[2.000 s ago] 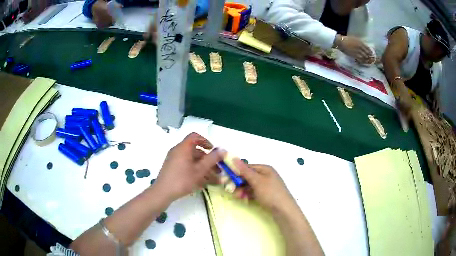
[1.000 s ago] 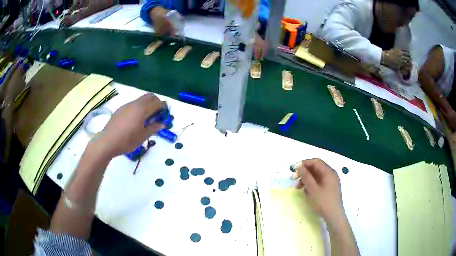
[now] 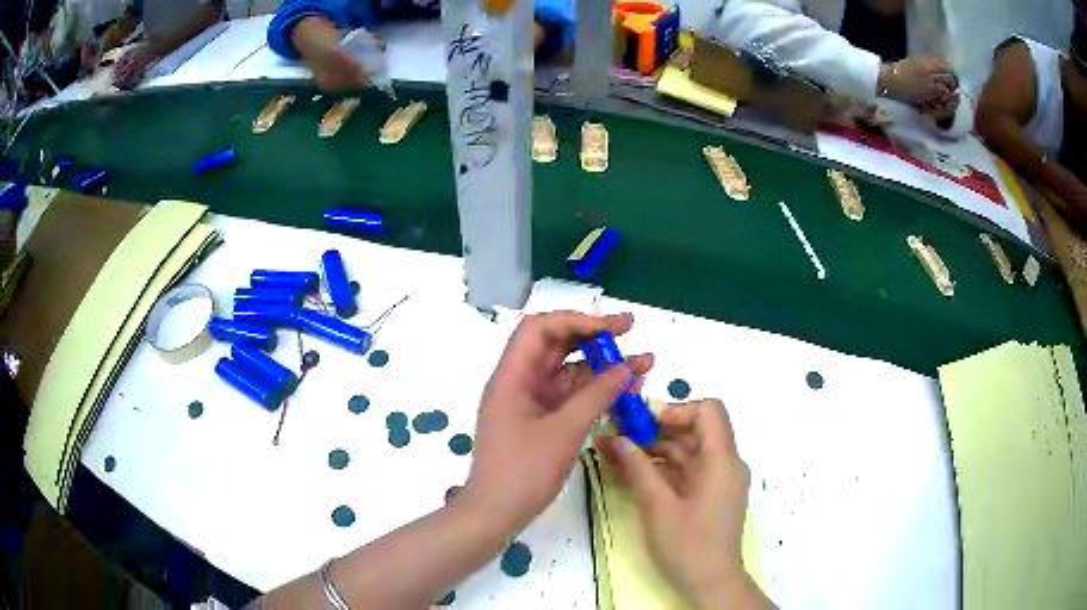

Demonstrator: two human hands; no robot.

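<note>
My left hand (image 3: pixel 536 411) holds a blue battery cell (image 3: pixel 622 391) between thumb and fingers above the white surface. My right hand (image 3: pixel 685 489) is at the cell's lower end, its fingertips touching or very near it; a small pale piece shows near those fingertips, partly hidden. A stack of pale yellow foam sheets (image 3: pixel 620 536) lies beneath my right hand, partly covered by it. Several loose blue cells (image 3: pixel 268 306) with thin leads lie in a pile at the left.
The green conveyor (image 3: pixel 668 256) carries tan oblong pieces, blue cells and one cell with a yellow pad. A metal post (image 3: pixel 492 179) stands at its edge. A tape roll (image 3: pixel 181 322), dark discs and foam sheets (image 3: pixel 1013 477) lie around. People sit across the belt.
My left hand has come from the cell pile to the middle with a cell, meeting my right hand. A cell with a yellow pad, absent two seconds ago, is on the belt.
</note>
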